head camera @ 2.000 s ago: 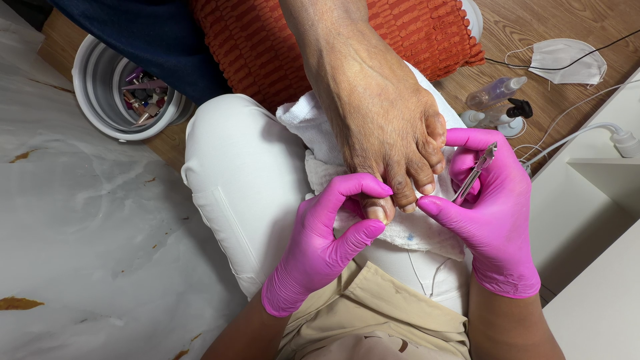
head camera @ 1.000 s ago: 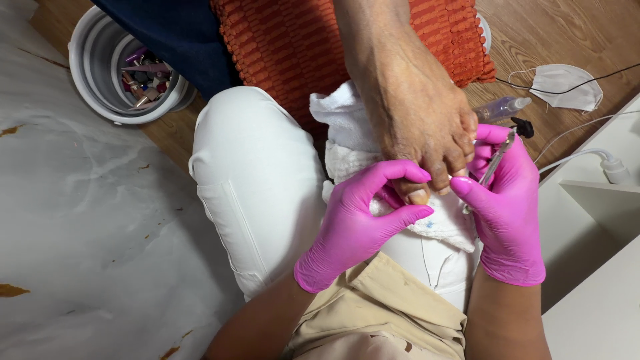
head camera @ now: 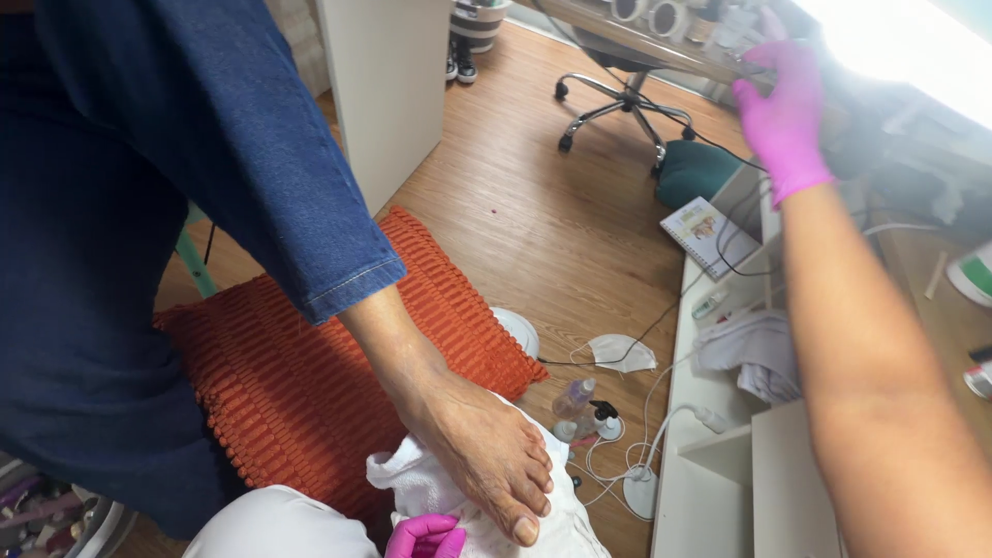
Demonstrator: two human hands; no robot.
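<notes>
Another person's bare foot [head camera: 484, 449] rests on a white towel [head camera: 422, 477], toes pointing down and right. Just left of the big toe, at the bottom edge, my left hand [head camera: 426, 536] in a pink glove has its fingers curled; most of it is cut off, and whether it holds anything is hidden. My right hand [head camera: 787, 108], also gloved in pink, reaches out at the upper right beside a shelf [head camera: 682, 50] with small containers. Its thumb and fingers are near the shelf edge, and glare from a bright lamp makes its grasp unclear.
An orange ribbed cushion [head camera: 325, 395] lies behind the foot. Small bottles [head camera: 573, 399], a face mask [head camera: 622, 353] and cables are on the wooden floor. A white open cabinet [head camera: 709, 496] holding a folded cloth [head camera: 748, 353] stands at right. A bucket [head camera: 101, 527] of bottles is at lower left.
My right hand has left the toes, where it held a metal tool, and reached up to the shelf. My left hand no longer pinches the toe. The view has swung upward.
</notes>
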